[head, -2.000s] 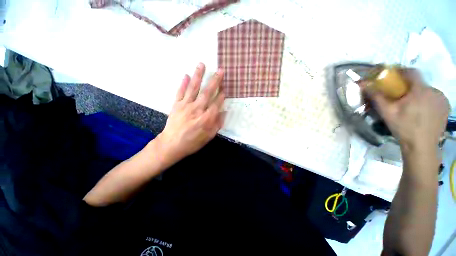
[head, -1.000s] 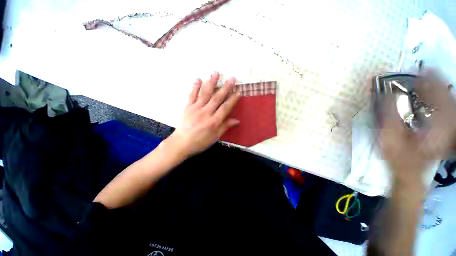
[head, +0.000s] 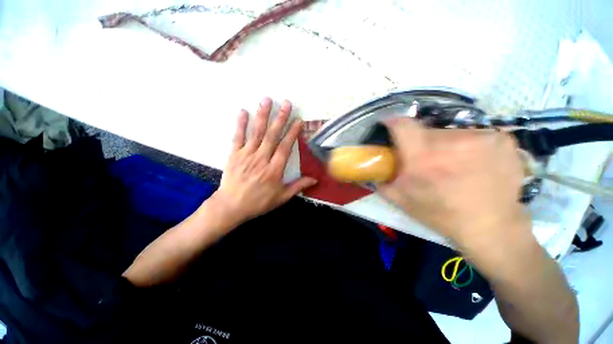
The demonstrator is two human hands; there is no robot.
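Observation:
The pocket piece lies plain red side up near the table's front edge, its plaid band along the far edge. The steam iron covers much of it, with its tip near the pocket's left part. My right hand is closed around the yellow-brown iron handle and is slightly blurred. My left hand lies flat, fingers spread, at the pocket's left edge, with the thumb tip touching the red cloth. The pocket's right part is hidden under the iron.
Crinkled plaid strips lie on the pale table beyond my left hand. The iron's hose and cable run off right. Yellow and green snips hang below the front edge. Dark clothing is at lower left.
The pocket was turned from plaid face up to red side up. The iron, held in my right hand, has moved left from the far right onto the pocket. My left hand stays beside the pocket.

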